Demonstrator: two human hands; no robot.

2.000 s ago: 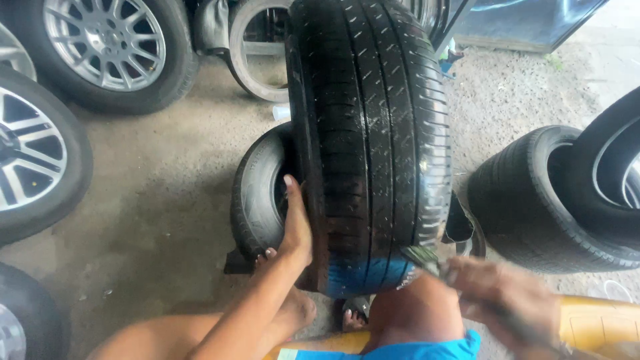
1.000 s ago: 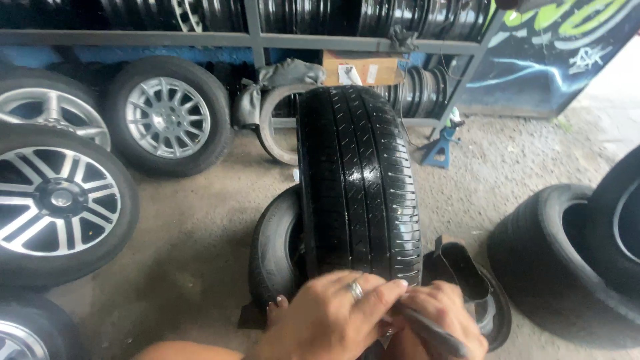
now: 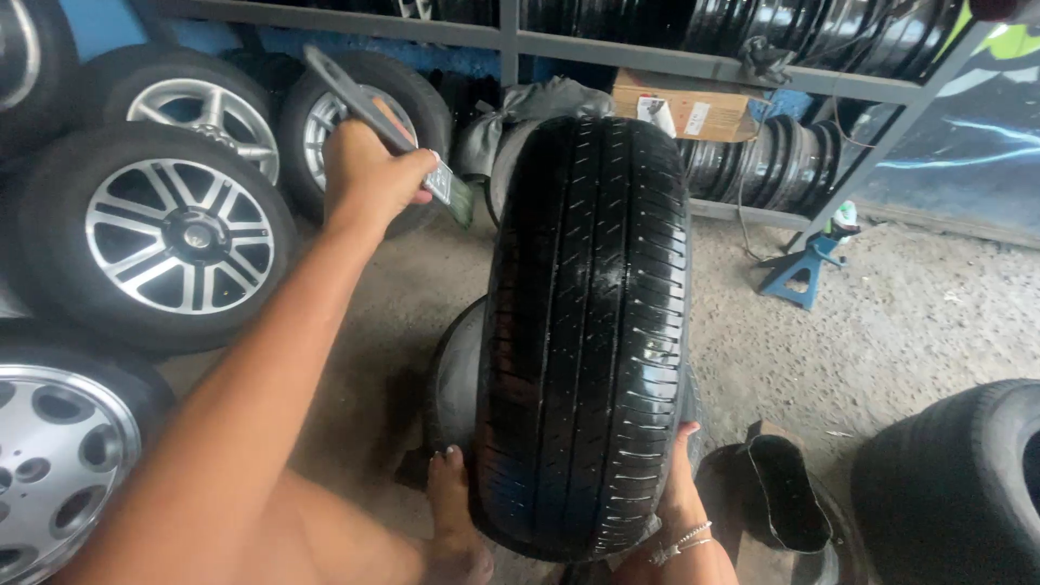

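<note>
A glossy, wet-looking black tyre stands upright before me with its tread towards me, above another tyre lying low behind it. My left hand grips the dark handle of a flat paintbrush; its greenish bristles point down to the right, a little left of the tread and apart from it. My right hand, with a bracelet at the wrist, holds the lower right side of the tyre, its thumb showing and the other fingers hidden. A cut-open container with dark contents stands to the right of that hand.
Wheels with alloy rims crowd the left side. Behind are a metal rack with black steel rims, a cardboard box and a blue jack stand. More tyres stand at the right. My bare foot is beside the tyre.
The brush was in my right hand two seconds ago and is now in my left, after both hands met low before the tyre. My right hand has moved to the tyre's side. The view has shifted.
</note>
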